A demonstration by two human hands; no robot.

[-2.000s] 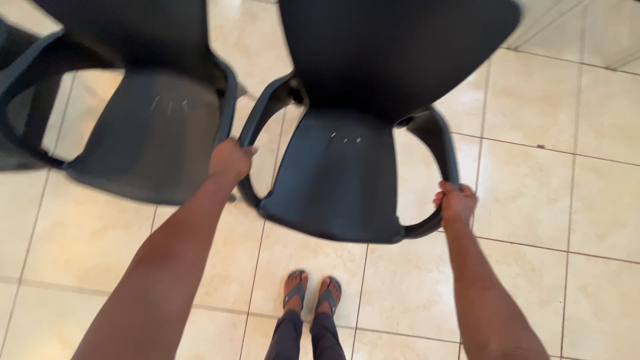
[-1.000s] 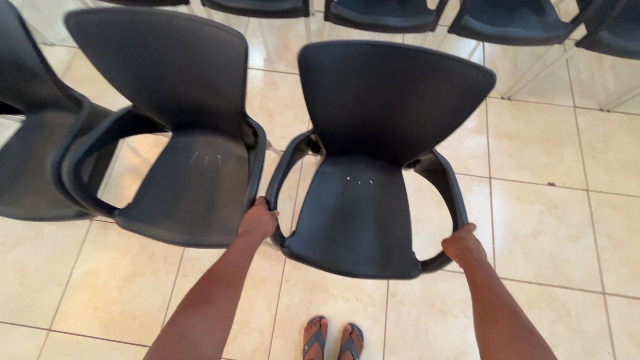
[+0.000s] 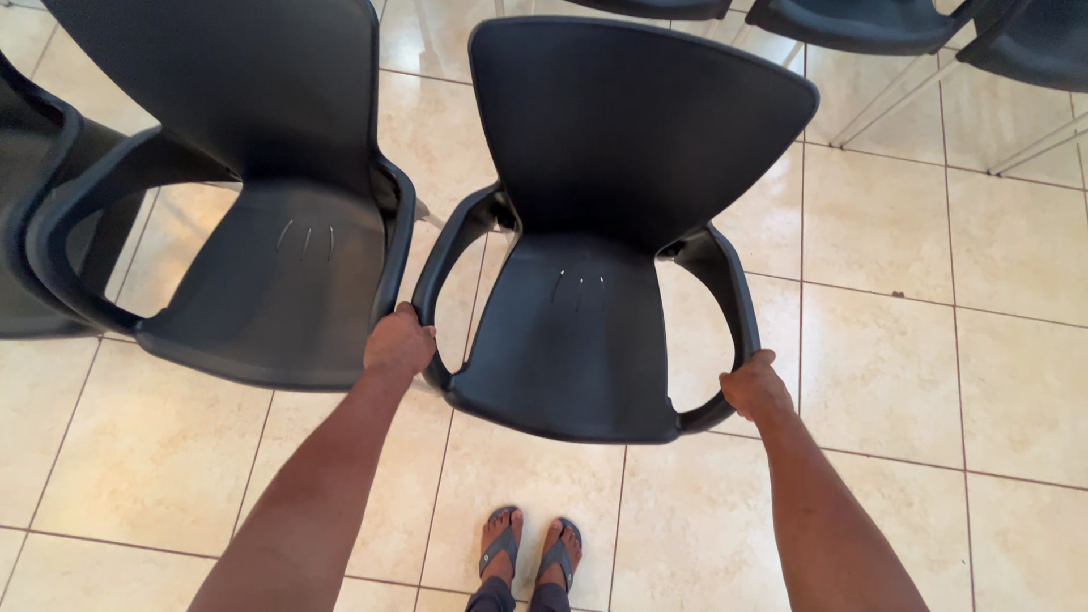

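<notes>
A black plastic armchair (image 3: 578, 357) with a wide flared backrest and three small slots in its seat is in front of me. My left hand (image 3: 399, 342) is closed on the front of its left armrest, close against the right armrest of a similar black chair (image 3: 272, 289). My right hand (image 3: 759, 384) grips the front of its right armrest, the fingers wrapped around the rim. The legs of the held chair are hidden beneath its seat.
Another black chair (image 3: 34, 255) stands at the far left edge. Along the top right runs a row of black chairs (image 3: 850, 25) with thin pale metal legs. My feet in grey thong sandals (image 3: 500, 544) are on the beige floor tiles (image 3: 884, 365), below the held chair.
The view has shifted considerably. Both hands keep their hold on the armrests of the same chair. The row of chairs at the top, outside the oldest frame, is now in view.
</notes>
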